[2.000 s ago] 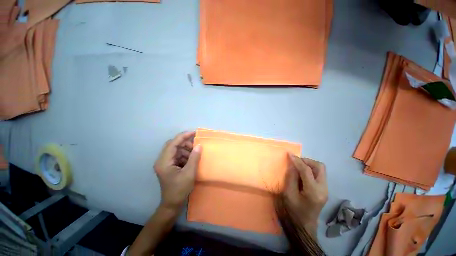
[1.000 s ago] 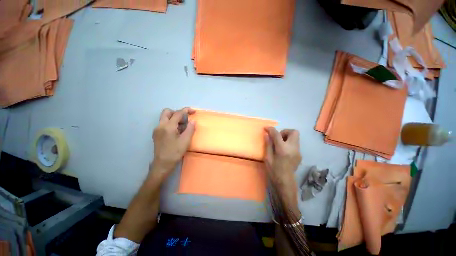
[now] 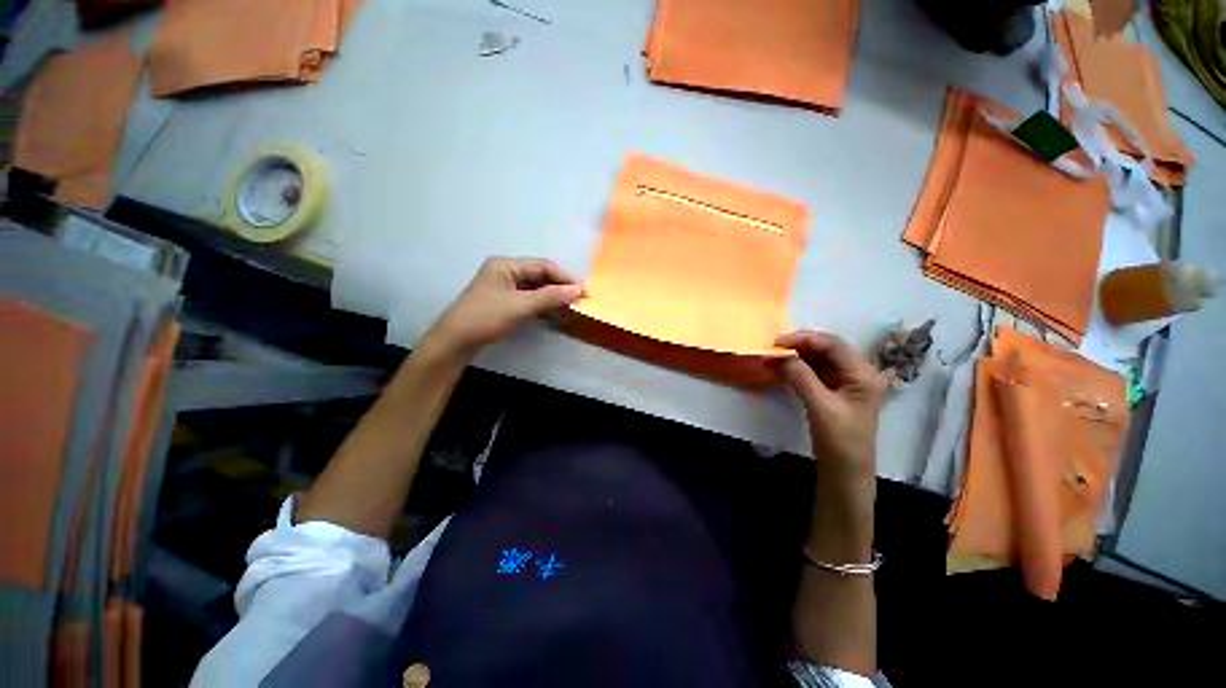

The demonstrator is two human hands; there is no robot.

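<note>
An orange zippered pocket panel (image 3: 697, 262) lies in front of me near the table's front edge. Its slot, with a pale zipper line, runs along the far edge. My left hand (image 3: 518, 298) pinches the near left corner between thumb and fingers. My right hand (image 3: 834, 379) pinches the near right corner. The near edge is lifted slightly, and a darker orange layer shows below it. Whether the two layers are joined I cannot tell.
Orange stacks stand at top centre (image 3: 753, 47), top left (image 3: 242, 47) and right (image 3: 1015, 215). A tape roll (image 3: 277, 195) is at left. A glue bottle (image 3: 1156, 292), a grey-brown clump (image 3: 904, 350) and zippered panels (image 3: 1096, 450) are at right. Layered boards (image 3: 101, 444) stand at lower left.
The panel was folded over, with a flap across it; now it is spread out with the zipper slot showing. Both hands hold its near corners instead of the far edge. The view has shifted.
</note>
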